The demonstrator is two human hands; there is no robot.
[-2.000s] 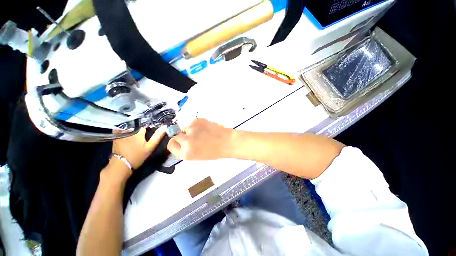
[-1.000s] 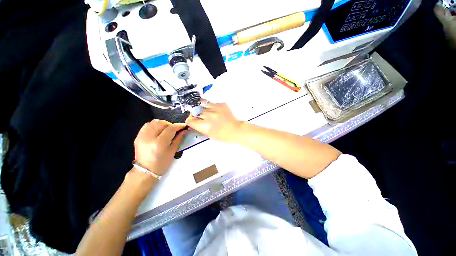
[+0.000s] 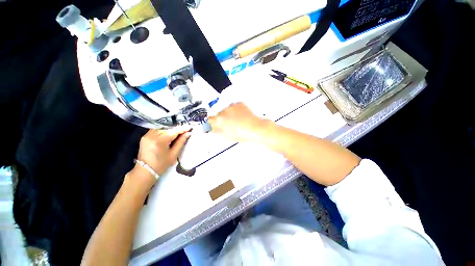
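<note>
The black garment (image 3: 67,140) hangs in a large mass at the left, behind and beside the sewing machine head (image 3: 151,57). My left hand (image 3: 159,149) is just left of the presser foot area (image 3: 198,118), its thumb and fingertips together on a narrow dark edge of the garment. My right hand (image 3: 235,122) is just right of the presser foot, low over the white bed; its fingertips are partly hidden by the metal parts, and what they hold cannot be told. The thread snips (image 3: 291,81) lie on the table right of the needle.
Black straps (image 3: 195,44) drape over the machine head beside a tan rod (image 3: 273,36). A dark control panel (image 3: 370,18) is at upper right. A dark screen in a clear cover (image 3: 376,79) lies in a tray at the right edge. The ruler-marked table edge (image 3: 260,191) runs along the front.
The view has shifted slightly. Compared with two seconds ago, my left hand has drawn back from under the machine head, and less black cloth shows on the bed in front of the needle.
</note>
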